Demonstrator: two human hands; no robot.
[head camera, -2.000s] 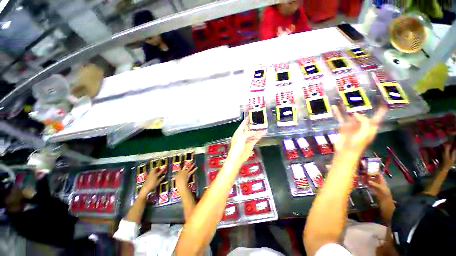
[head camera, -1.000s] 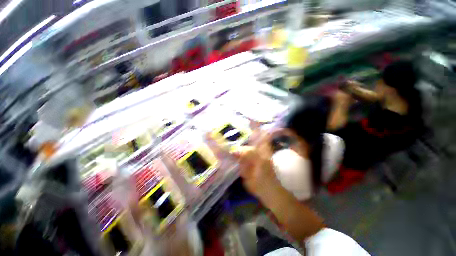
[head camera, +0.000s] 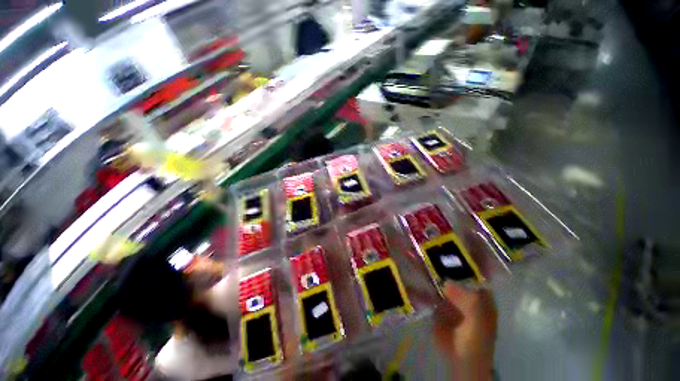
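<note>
A clear blister tray (head camera: 538, 202) fills the middle of the view, tilted, above the floor. It holds two rows of red keypad phones (head camera: 367, 245) with dark screens in yellow frames, some with small white labels. My right hand (head camera: 467, 320) grips the tray's front edge at the lower right, thumb on top near a phone; its other fingers are hidden under the tray. My left hand cannot be made out clearly; only a blurred skin-toned patch shows at the tray's lower left edge.
A dark-haired person (head camera: 160, 286) sits at the left beside the green-edged line. A long assembly line (head camera: 298, 85) runs to the upper right. A bench with equipment (head camera: 440, 85) stands behind the tray. Grey floor with a yellow line (head camera: 616, 260) is at the right.
The view has swung right, away from the white bench towards the aisle. The phone tray, earlier over the bench, is now lifted over the floor with my right hand on its edge.
</note>
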